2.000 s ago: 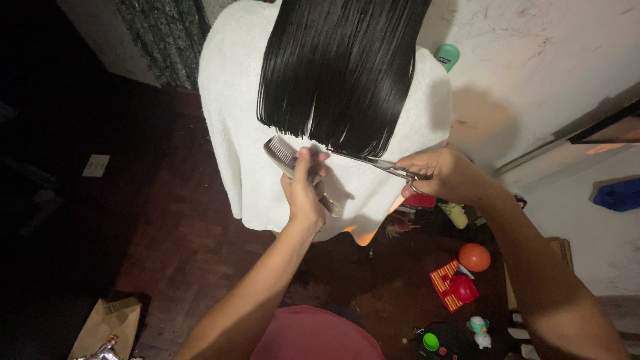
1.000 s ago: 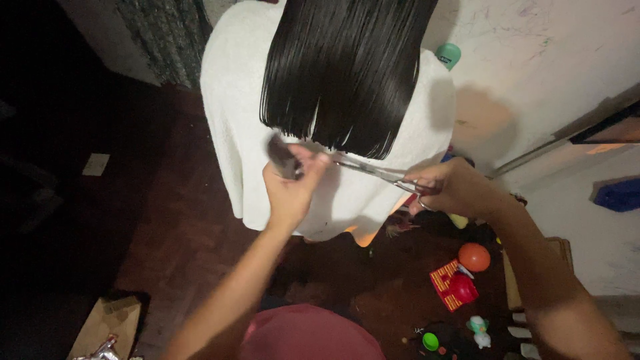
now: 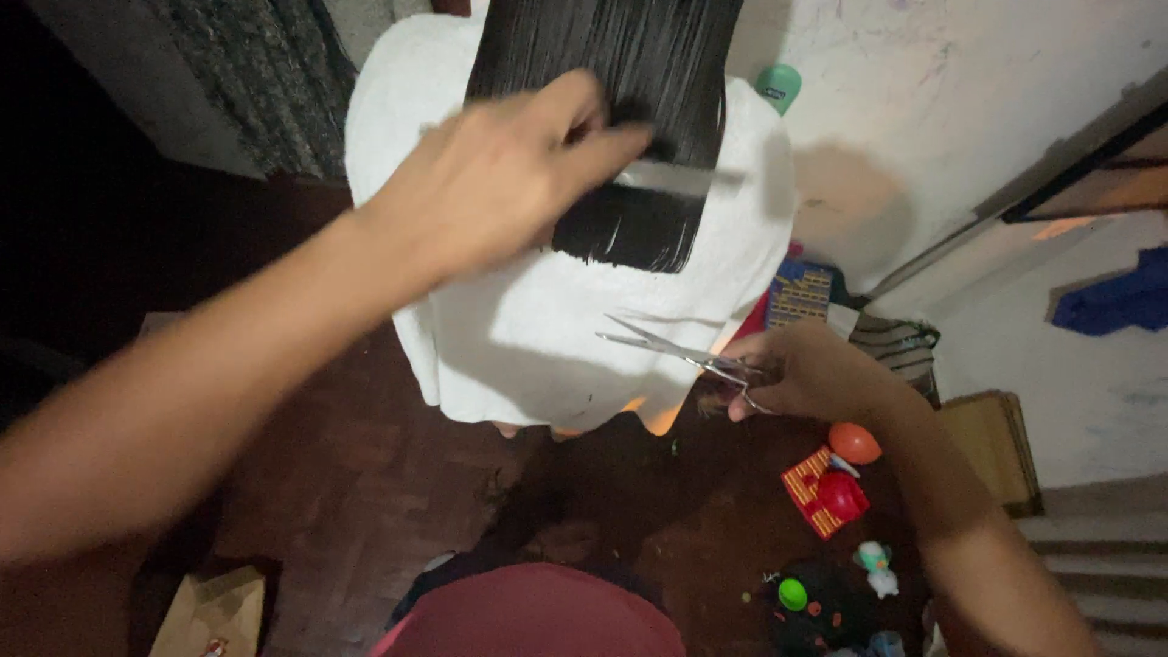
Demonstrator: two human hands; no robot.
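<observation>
Long straight dark hair (image 3: 630,228) hangs down a person's back over a white towel (image 3: 538,365). My left hand (image 3: 511,173), slightly blurred, is shut on a comb (image 3: 671,178) that lies across the hair above its cut ends. Lower right, my right hand (image 3: 794,370) holds metal scissors (image 3: 675,349) by the handles. Their blades stand apart over the towel, pointing left, below the hair ends and not touching them.
Right of the towel is a wall with a green thing (image 3: 778,87) near it. Toys, an orange ball (image 3: 854,443) and a red-and-yellow piece (image 3: 812,497) lie on the dark floor. A brown paper bag (image 3: 210,607) stands lower left.
My left hand has moved up from below the hair ends, bringing the comb across the hair. The scissors have come away from near the comb, and their blades have parted.
</observation>
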